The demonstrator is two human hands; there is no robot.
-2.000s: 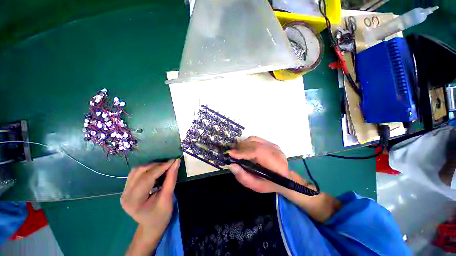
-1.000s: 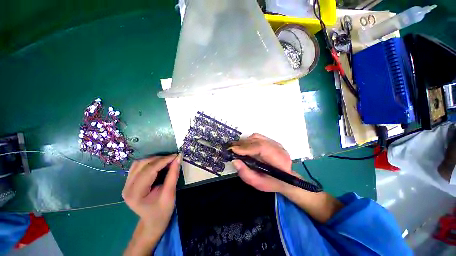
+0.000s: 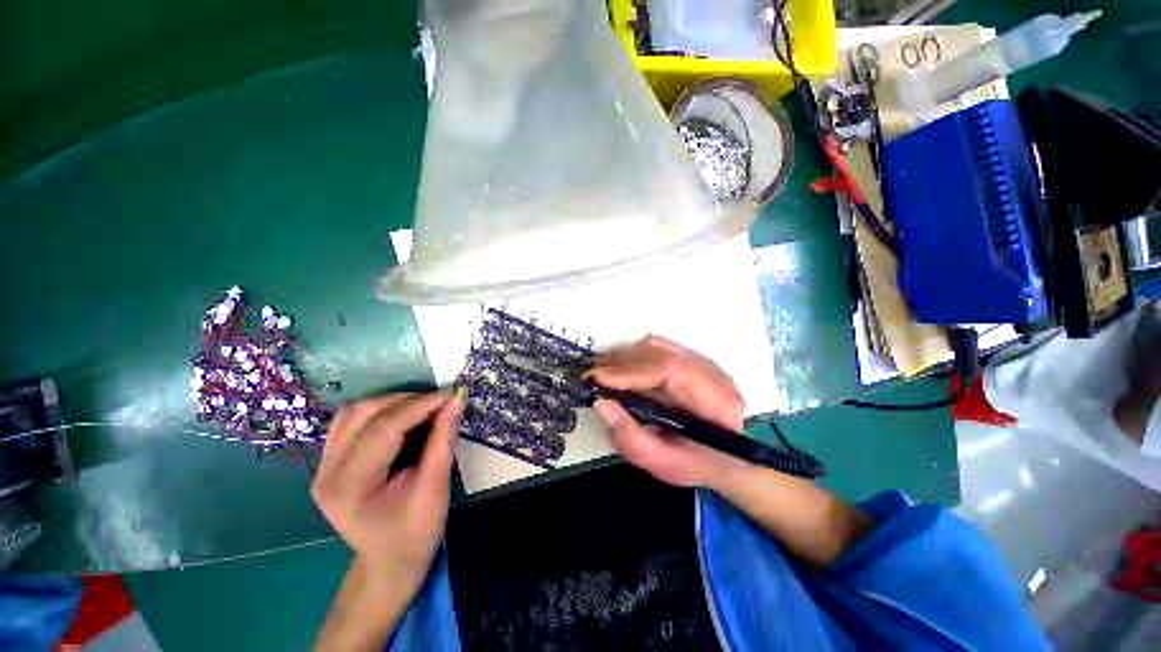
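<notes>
The dark PCB panel [image 3: 522, 389] lies tilted on the white work sheet [image 3: 732, 344]. My right hand [image 3: 668, 401] grips the black soldering iron [image 3: 713, 437]; its tip is over the panel's right part and too small to make out. My left hand [image 3: 388, 465] has its thumb and index finger pinched together at the panel's left edge. What the fingertips hold is too small to tell. The thin silvery solder wire [image 3: 140, 429] runs from the left edge towards my left hand. A pile of small pale wired components [image 3: 255, 382] lies left of the panel.
The translucent fume hood [image 3: 560, 166] hangs over the sheet's far part. Behind it are a round tip-cleaning tin [image 3: 768, 147] and a yellow bin [image 3: 815, 45]. The blue soldering station [image 3: 961, 217] stands right, near red-handled cutters [image 3: 843, 172]. A dark spool stand [image 3: 32, 439] is at far left.
The view has shifted, so the hood, pile and panel appear lower and further left. My left fingertips stay at the panel's left edge, and my right hand keeps hold of the iron over the panel.
</notes>
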